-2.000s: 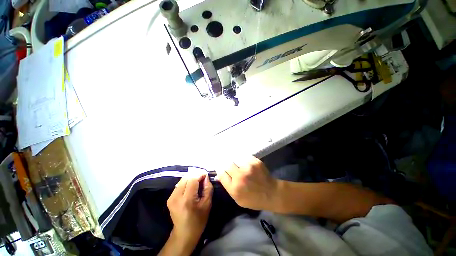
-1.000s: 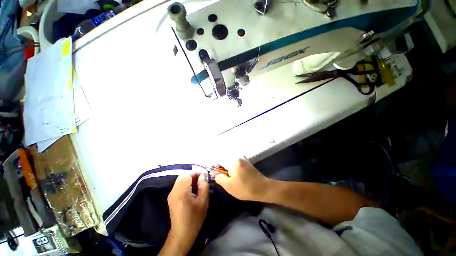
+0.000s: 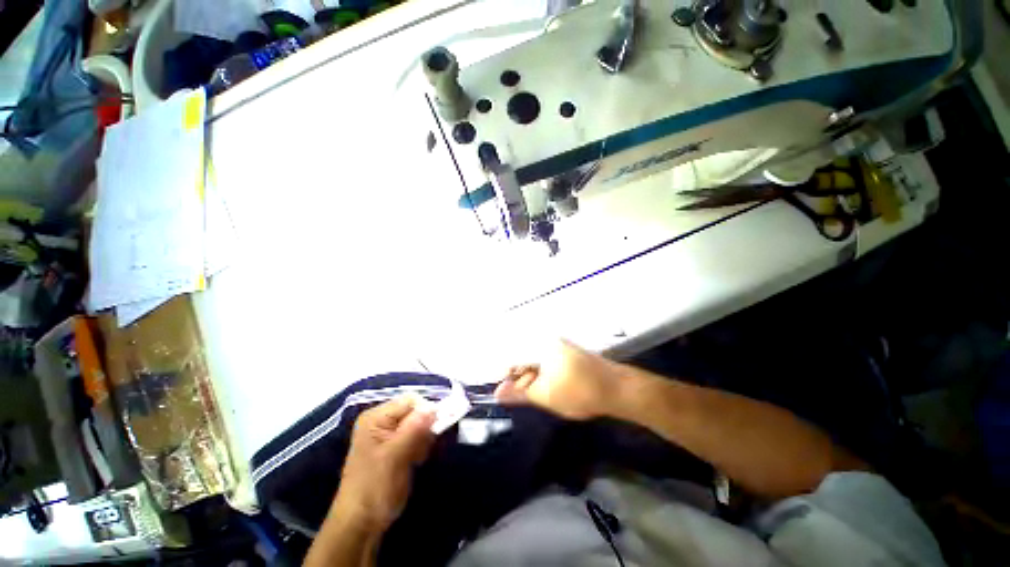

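Observation:
Dark trousers, as they appear, (image 3: 443,487) lie over my lap and the table's front edge, with a white-striped waistband (image 3: 321,434) curving along the top. My left hand (image 3: 382,443) pinches a small white label (image 3: 449,408) at the band. Another white patch, perhaps a second label, (image 3: 484,429) shows on the dark cloth just below. My right hand (image 3: 563,380) is closed at the band right of the label, with a bit of a small orange-brown tool (image 3: 521,374) showing at its fingers; the rest of it is hidden.
The sewing machine head (image 3: 665,111) stands at the upper right, its presser foot (image 3: 545,230) above the white table (image 3: 332,266). Black scissors with yellow-black handles (image 3: 825,199) lie at the right. Paper sheets (image 3: 150,210) and a plastic-covered brown packet (image 3: 166,399) are at the left.
The white label now stands out from the band in my left fingers, and a white patch shows below. My right hand has moved slightly away from my left. The view has shifted.

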